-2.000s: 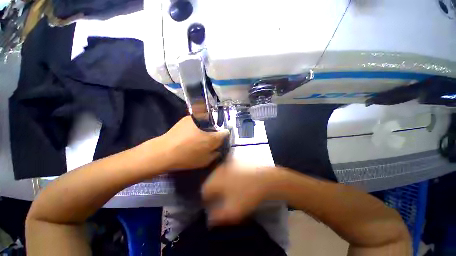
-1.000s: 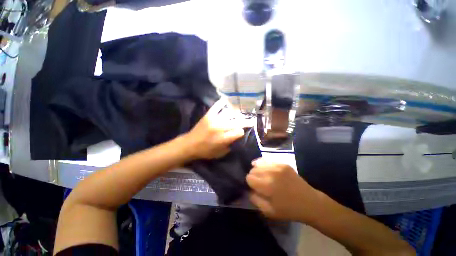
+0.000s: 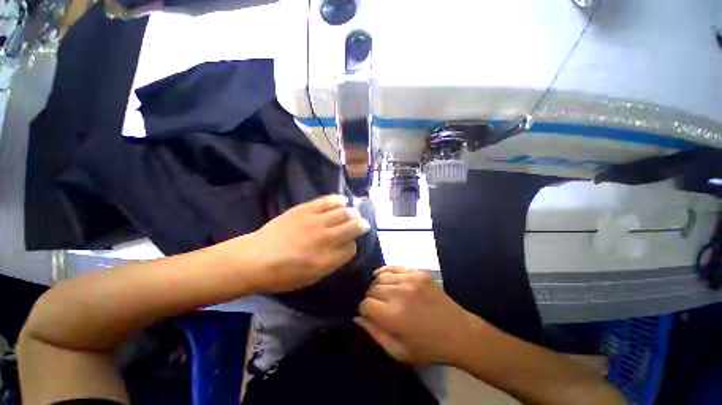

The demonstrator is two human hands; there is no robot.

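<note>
A dark garment (image 3: pixel 214 166) lies bunched left of the needle and runs under both hands to the table's front edge. My left hand (image 3: pixel 309 241) lies on the cloth, its fingertips pinching it just in front of the presser foot area. The needle is hidden behind the shiny lever guard (image 3: pixel 354 119). My right hand (image 3: pixel 412 312) is nearer to me and grips the cloth's edge at the front of the table. The white machine head (image 3: pixel 467 63) stands above and behind the hands.
A flat dark cut piece (image 3: pixel 483 245) lies right of the needle and hangs over the front edge. A dark panel (image 3: pixel 83 103) lies at far left. A pale lump (image 3: pixel 621 233) and dark-handled scissors (image 3: pixel 710 253) are at right. A blue basket (image 3: pixel 637 356) is below the table.
Since one second ago, the view has shifted. My left fingertips are now close in front of the lever guard, with the cloth beneath them. The cloth left of the needle has shifted and folded differently.
</note>
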